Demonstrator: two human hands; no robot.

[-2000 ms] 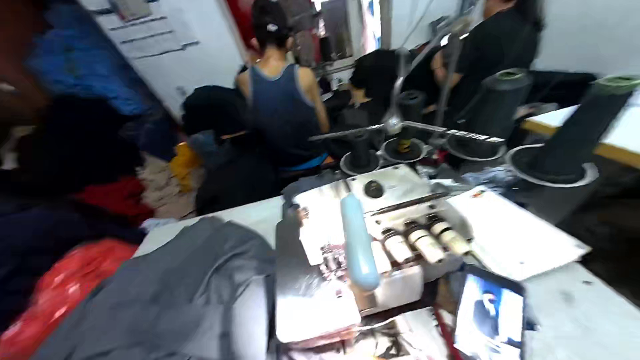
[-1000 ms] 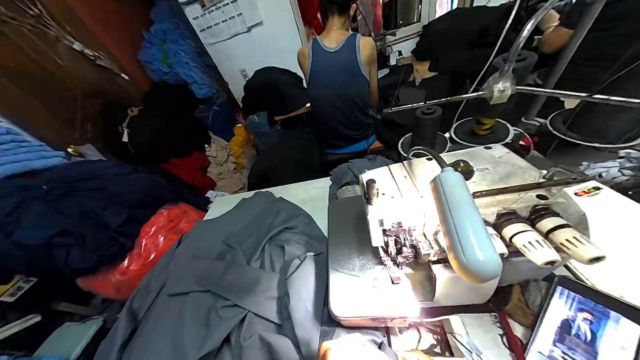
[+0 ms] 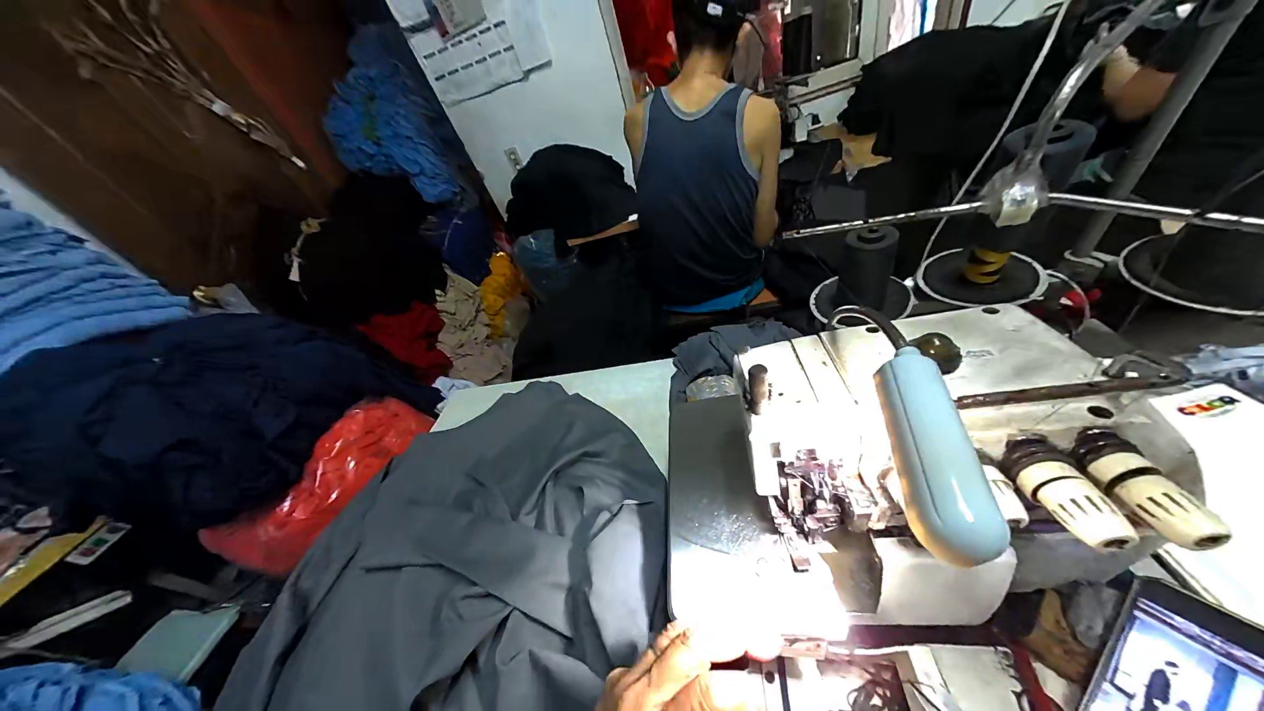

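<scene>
At the bottom centre, one hand, apparently my left hand (image 3: 681,671), is at the front edge of the metal plate of an overlock sewing machine (image 3: 869,583). Its fingertips are washed out by the lamp's glare, so whether they grip anything is hidden. Dark grey fabric (image 3: 494,533) lies in folds just left of the hand and the plate. A pale blue lamp (image 3: 938,454) hangs over the machine and lights the needle and presser foot area (image 3: 810,494). My right hand is not in view.
A phone or tablet (image 3: 1175,662) is at the lower right. Thread cones (image 3: 869,267) and a metal thread stand (image 3: 899,219) are behind the machine. A red plastic bag (image 3: 336,474) and navy cloth (image 3: 197,415) lie left. A person (image 3: 701,188) sits ahead, facing away.
The view has shifted closer to the machine since the oldest frame. My hand shows at the bottom edge now, while the oldest frame shows no hand of mine.
</scene>
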